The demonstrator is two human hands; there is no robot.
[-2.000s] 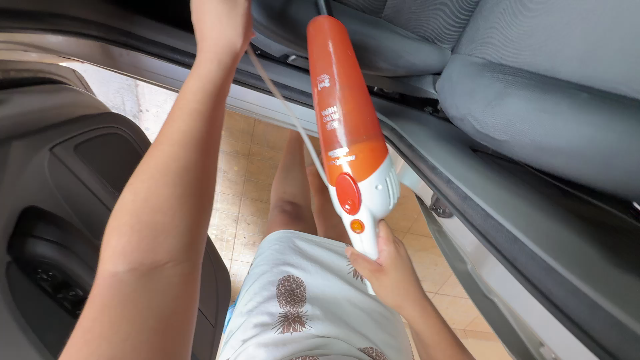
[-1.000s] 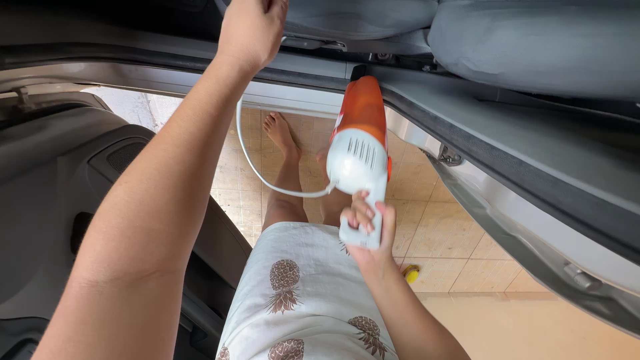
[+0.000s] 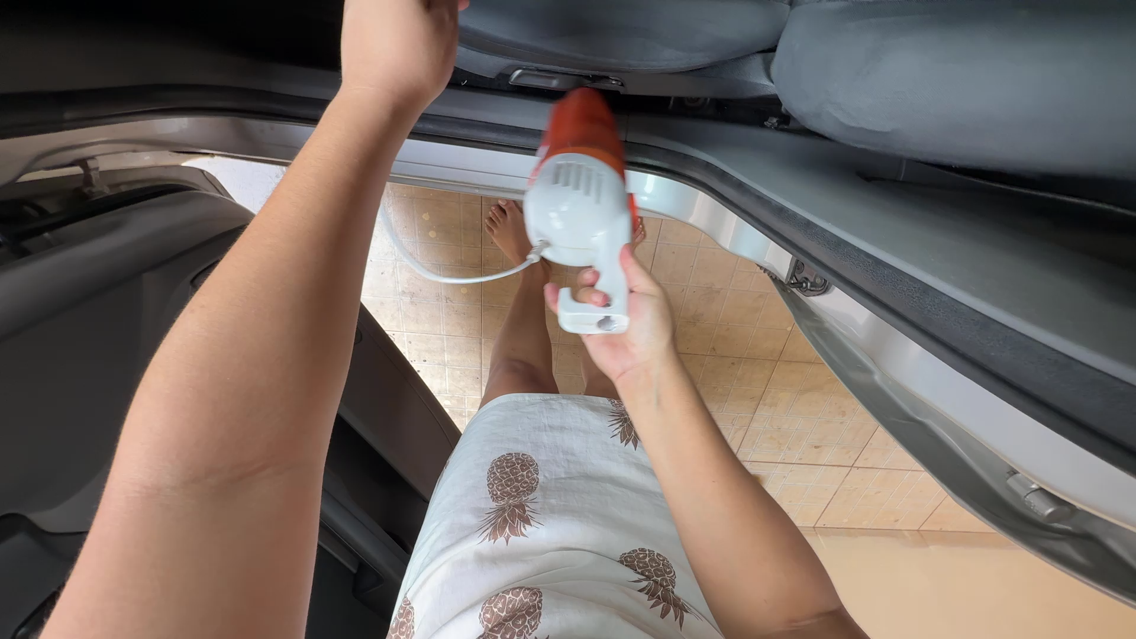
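My right hand (image 3: pixel 626 324) grips the white handle of a handheld vacuum cleaner (image 3: pixel 577 200) with a slightly blurred orange nozzle section. Its front end lies over the car's door sill (image 3: pixel 488 164), close to the base of the seat (image 3: pixel 612 31). A white power cord (image 3: pixel 435 273) leaves the vacuum's body and curves left, passing out of sight behind my left forearm. My left hand (image 3: pixel 399 44) is at the top edge of the view, above the sill and left of the seat. Its fingers are mostly cut off, so whether they hold anything cannot be told.
The open car door (image 3: pixel 115 355) stands at the left. Another seat section (image 3: pixel 958 80) is at the upper right, with the door opening's black rubber seal (image 3: pixel 799 226) running below it. My bare feet are on the tiled floor (image 3: pixel 728 328) between the sill and my body.
The vacuum has turned over from two seconds ago, when its red button faced me; its vented body end now shows. Since one second ago its nozzle has swung a little left.
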